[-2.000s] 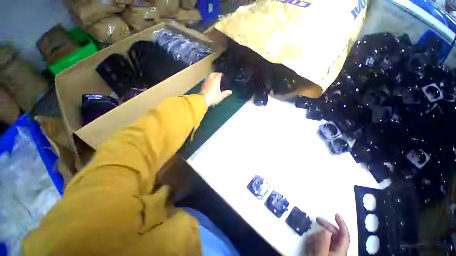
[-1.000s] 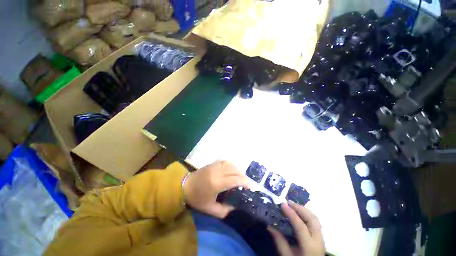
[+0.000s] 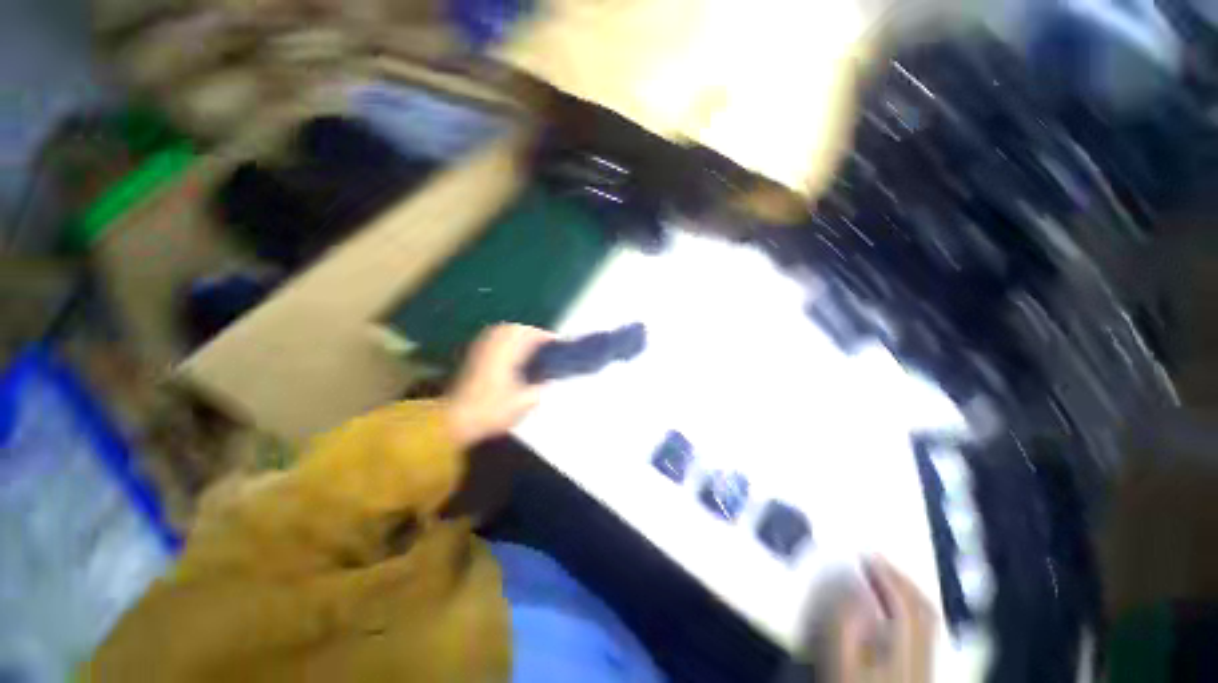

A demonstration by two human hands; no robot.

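Note:
The frame is motion-blurred. My left hand (image 3: 497, 380) grips the end of a narrow black strip (image 3: 588, 351), perhaps the three-lobed strip, over the upper left part of the white sheet (image 3: 721, 320). Three black square inserts (image 3: 725, 494) lie in a slanting row on the sheet. My right hand (image 3: 875, 627) is at the sheet's lower edge, just below the row, strongly blurred; whether it holds anything cannot be told. A black three-hole panel (image 3: 943, 514) lies at the right of the sheet.
An open carton (image 3: 347, 287) with black parts stands at left, beside green bench top (image 3: 514, 280). A tan sack (image 3: 708, 67) lies behind. A heap of black parts (image 3: 988, 254) fills the right rear. A blue crate (image 3: 94, 440) holding clear bags is low at left.
Both hands were together on a black piece at the near edge. My left hand has moved up and away, now holding the black strip. My right hand has shifted right and nearer the bottom.

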